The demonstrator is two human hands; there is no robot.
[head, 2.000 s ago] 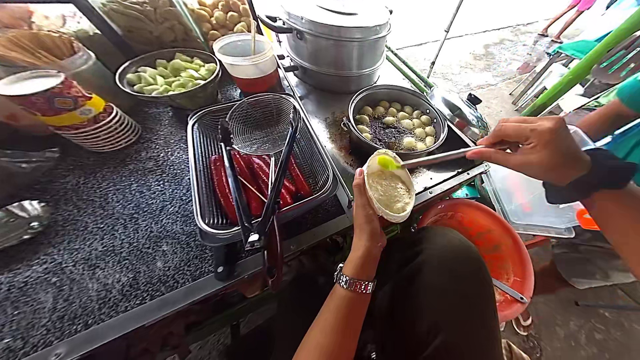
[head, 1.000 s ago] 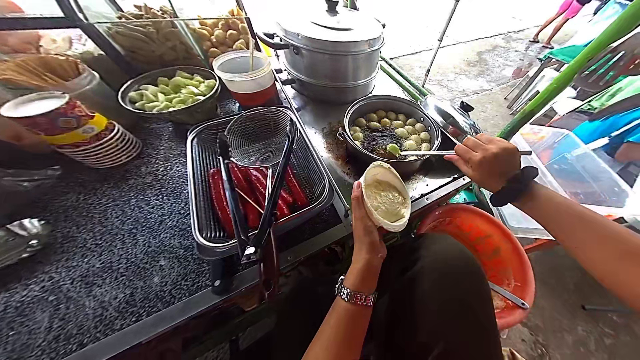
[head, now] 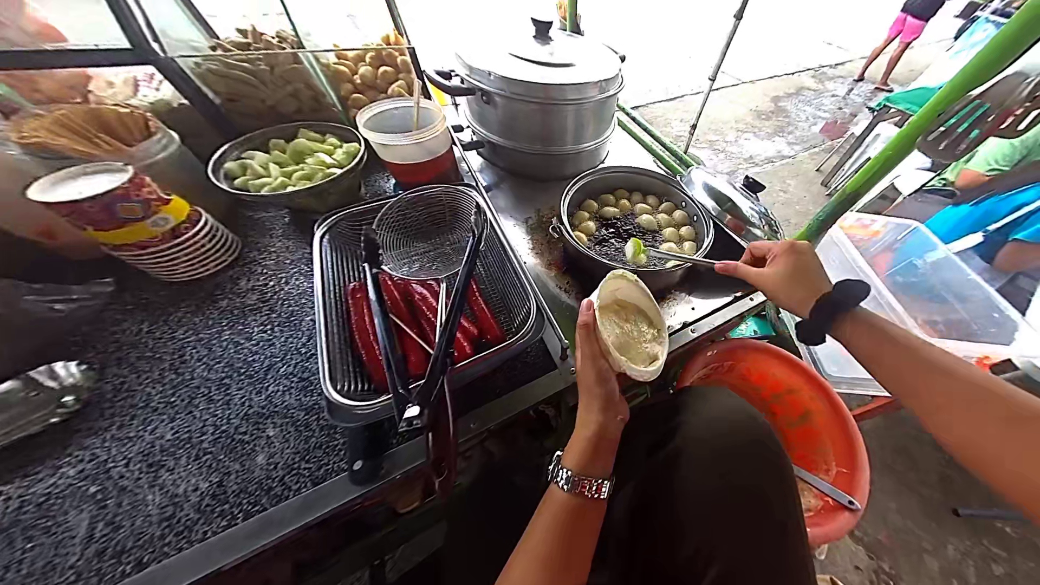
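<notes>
My left hand (head: 600,374) holds up an oval cup-like shell (head: 630,327) coated inside with pale batter or paste. With my right hand (head: 776,272) I grip the handle of a slim metal utensil (head: 691,259), whose far end reaches over the near rim of a metal pan (head: 636,175). A pale green lump (head: 635,251) is at that far end, above or at the dark oil; the frame does not settle which. Several round pale balls (head: 646,222) float in the oil. The shell is just in front of the pan, below the utensil's tip.
Left of my hands, a wire-mesh basket tray (head: 325,325) holds red sausages (head: 422,313), a strainer (head: 426,227) and black-handled tongs (head: 418,406). A steamer pot (head: 540,106) stands behind the pan. An orange basin (head: 853,455) is below right, beside clear plastic boxes (head: 934,284).
Two seconds ago the utensil's tip and green lump were at the shell; now they are at the pan. The left hand has stayed much the same, holding the shell.
</notes>
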